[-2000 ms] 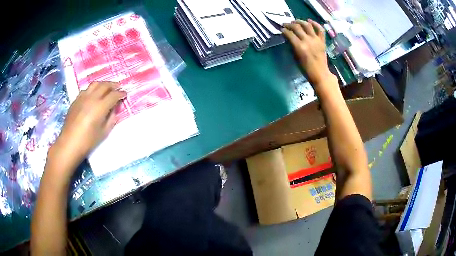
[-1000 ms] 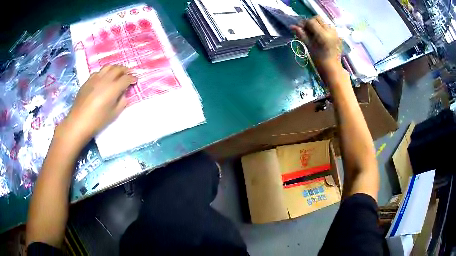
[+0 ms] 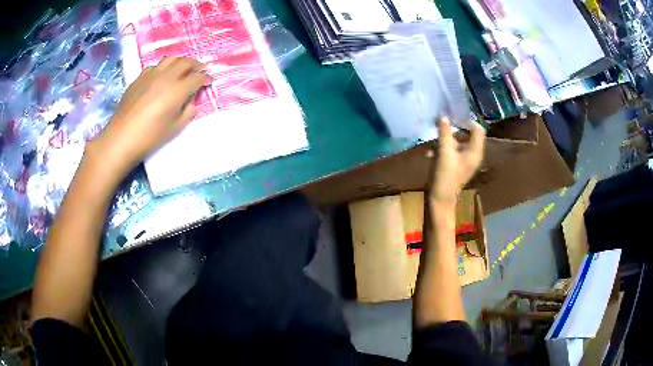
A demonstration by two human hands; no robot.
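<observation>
My left hand point(image 3: 159, 96) rests on the stack of clear plastic bags point(image 3: 229, 154) with red print; whether its fingers pinch the top bag cannot be told. My right hand point(image 3: 458, 154) holds a booklet point(image 3: 412, 86) by its lower edge, above the bench's front edge. The booklet is blurred, with pale leaves spread apart. The booklet piles point(image 3: 358, 16) stand behind it, cut off by the top of the picture and partly hidden by the held booklet.
A shiny heap of filled bags point(image 3: 50, 136) lies at the left. A black oblong point(image 3: 481, 89), a pinkish clear item point(image 3: 517, 75) and white sheets point(image 3: 555, 43) lie at the right. An open brown carton point(image 3: 379, 246) stands on the floor.
My right hand has lifted a booklet off the right pile and brought it down towards the bench's front edge. My left hand has stayed on the bag stack. The view has shifted slightly.
</observation>
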